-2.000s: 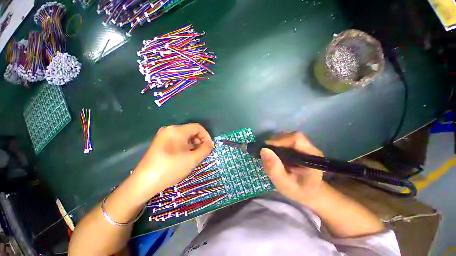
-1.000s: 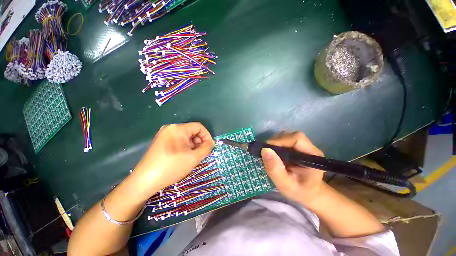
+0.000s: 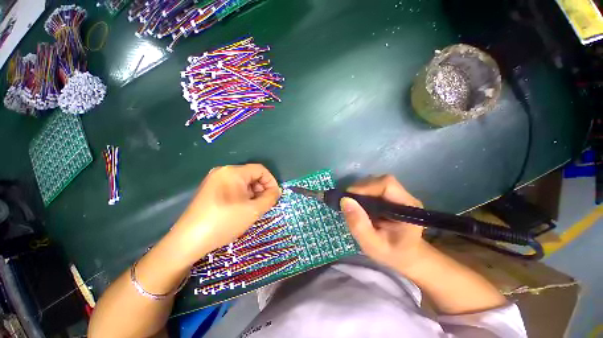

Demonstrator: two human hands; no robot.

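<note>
The green PCB panel (image 3: 317, 228) lies at the bench's near edge, with rows of wire leads (image 3: 254, 247) over its left part. My right hand (image 3: 387, 221) holds the black soldering iron (image 3: 430, 216) like a pen. The iron's thin tip points left and reaches the panel's upper left part, close to my left fingertips. My left hand (image 3: 235, 198) is over the panel's upper left corner with thumb and fingers pinched together. What is between those fingers is hidden or too small to tell.
A loose wire pile (image 3: 231, 86) lies mid-bench. The tip-cleaning pot (image 3: 459, 86) stands upper right. A bare PCB panel (image 3: 61, 155) and small wire group (image 3: 112, 175) lie left. Bundled leads (image 3: 49, 79) are upper left, finished wired panels (image 3: 178, 16) at the top, a cardboard box (image 3: 529, 284) lower right.
Both hands stay in nearly the same place, the iron tip still beside my left fingertips. The whole view has shifted very slightly.
</note>
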